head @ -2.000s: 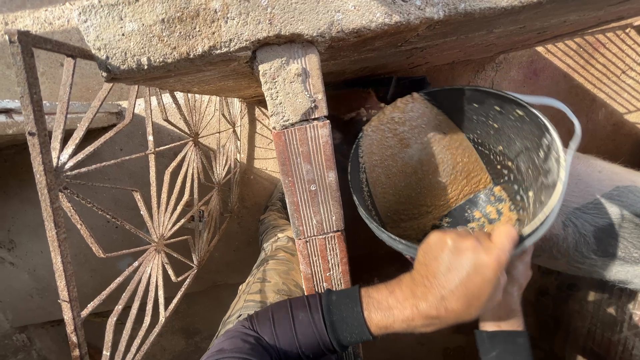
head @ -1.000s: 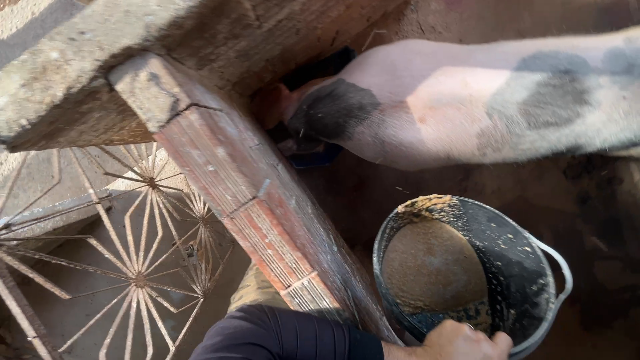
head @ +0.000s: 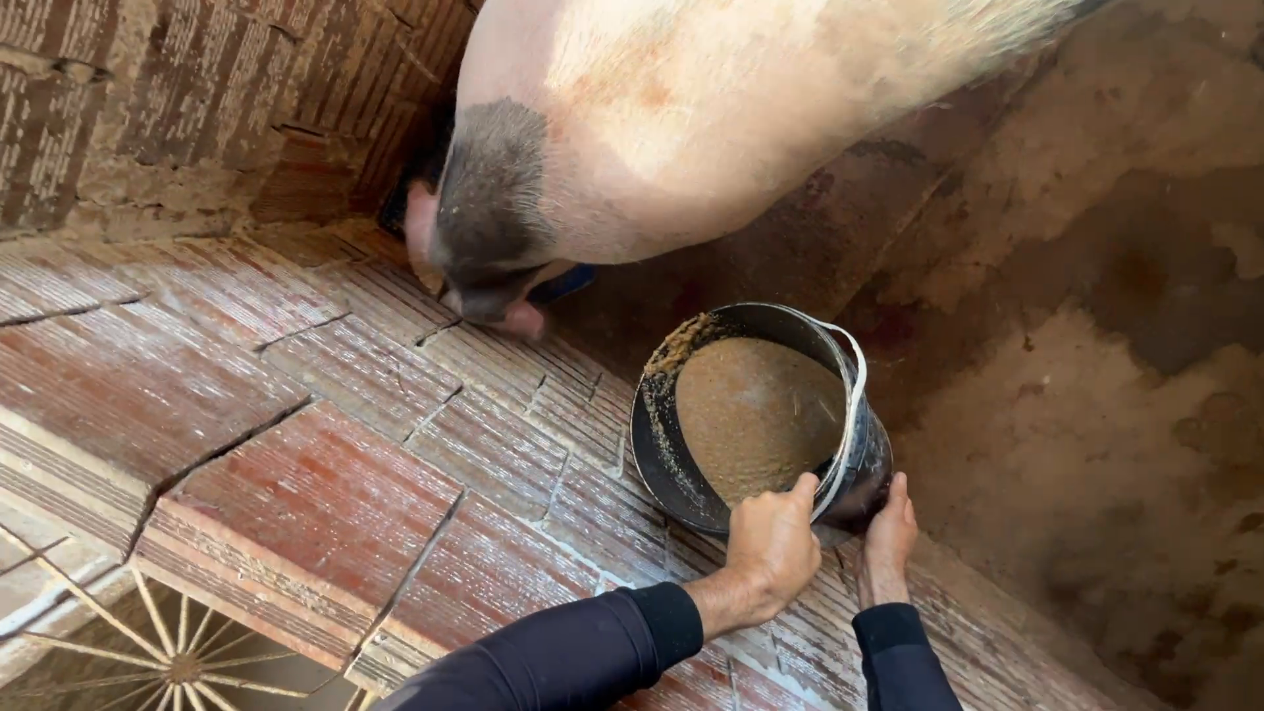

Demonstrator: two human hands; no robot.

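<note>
A black bucket (head: pixel 681 484) with a pale handle is tilted on the pen side of the brick wall. Wet brown mash (head: pixel 760 415) fills much of it, and clumps cling to its rim. My left hand (head: pixel 775 543) is closed around the near rim, by the lower end of the handle. Against the bucket's right side lies my right hand (head: pixel 889 538), supporting it; part of that hand is hidden behind the bucket. A pig (head: pixel 681 128) with a dark patch on its head stands just above, its snout low in the wall corner, over a dark trough or container that is mostly hidden.
A wall of ribbed hollow bricks (head: pixel 316 504) crosses from the left to the lower right. Another brick wall (head: pixel 178 118) meets it at the upper left. Rusty metal grillwork (head: pixel 183 670) shows at the bottom left. The stained pen floor (head: pixel 1106 425) spreads on the right.
The view has swung widely, now looking over the brick wall into the pen. The bucket is tilted beside that wall. My right hand, out of view one second ago, shows against its side.
</note>
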